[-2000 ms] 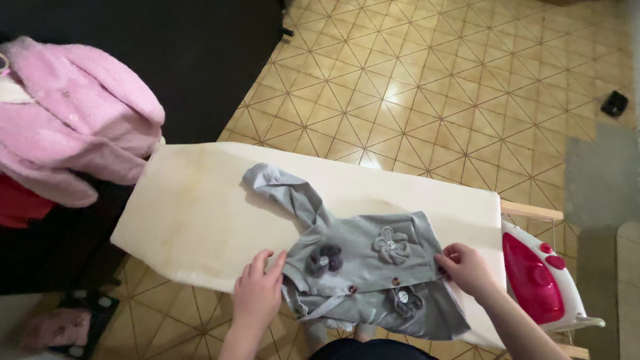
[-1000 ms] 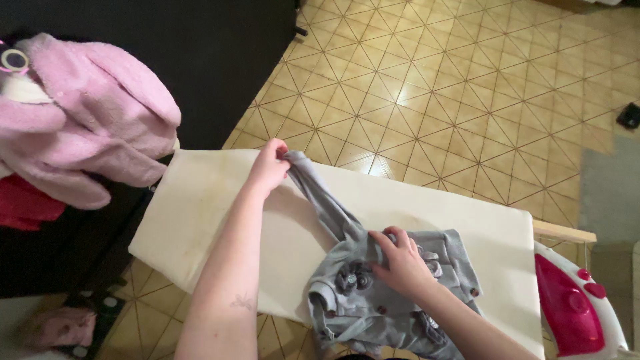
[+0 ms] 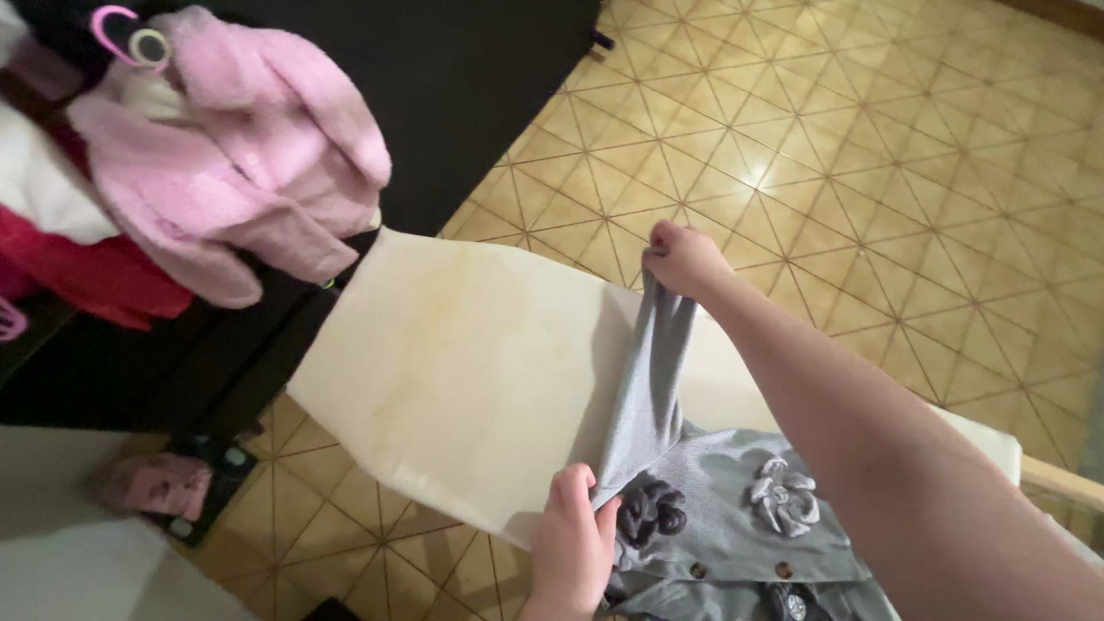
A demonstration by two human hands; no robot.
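Note:
A small grey knit cardigan (image 3: 716, 483) with fabric flowers and brown buttons lies over the right part of an ironing board (image 3: 457, 362) with a stained cream cover. My right hand (image 3: 686, 259) pinches the cuff of one sleeve and holds it raised at the board's far edge. Near the cardigan's collar, my left hand (image 3: 573, 535) grips the shoulder end of that sleeve, which is stretched between the two hands. My right forearm hides part of the cardigan, and its lower part runs out of view.
A fluffy pink garment (image 3: 250, 155) hangs at the left beside red and white clothes (image 3: 78, 267), against a dark surface. The board's wooden leg (image 3: 1061, 479) shows at the right. Below is a tiled floor (image 3: 862, 172).
My right hand has gone from the cardigan's body to the sleeve cuff, which my left hand held a second ago. My left hand has moved down to the shoulder. The sleeve is now pulled taut.

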